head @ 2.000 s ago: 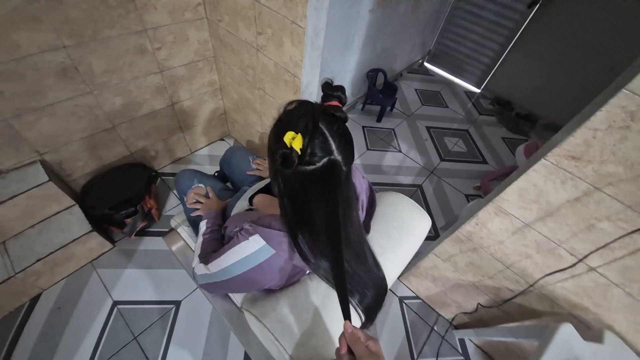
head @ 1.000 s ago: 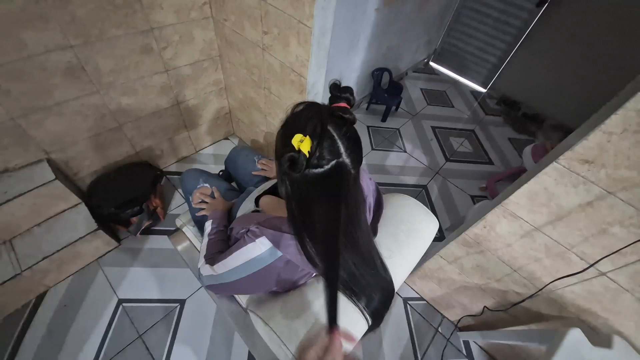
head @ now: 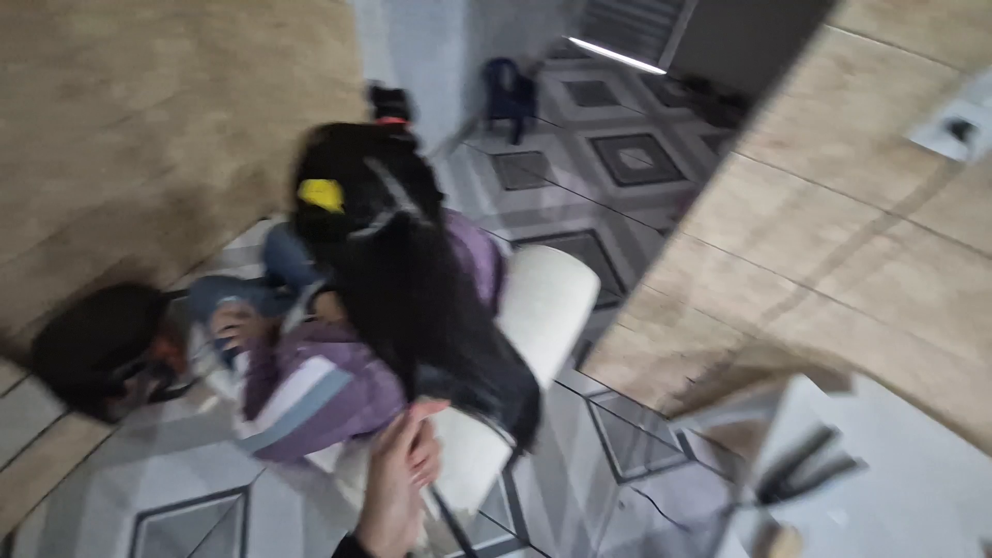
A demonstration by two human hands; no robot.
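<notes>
My left hand point(head: 403, 457) comes up from the bottom edge, its fingers closed around a strand of long dark hair point(head: 411, 310) near the seated person's back. The hair is parted; a yellow clip point(head: 322, 195) holds one section, and a red band point(head: 393, 122) ties a bun. This person, seen from behind, wears a purple jacket point(head: 341, 387) with pale stripes and sits on a white chair point(head: 550, 310). My right hand is not in view. A dark two-armed tool point(head: 806, 465), blurred and possibly a hair straightener, lies on the white surface at lower right.
A black bag point(head: 101, 349) rests on the floor at left. Tiled walls point(head: 868, 155) rise at left and right. A small blue plastic chair point(head: 510, 97) stands farther back. A thin cable point(head: 659, 508) runs near the white table point(head: 876, 465). A small tan object point(head: 779, 541) touches the bottom edge.
The view has swung toward the right, bringing the dark tool and more of the white surface into sight. My left hand still holds hair, and more of its wrist shows.
</notes>
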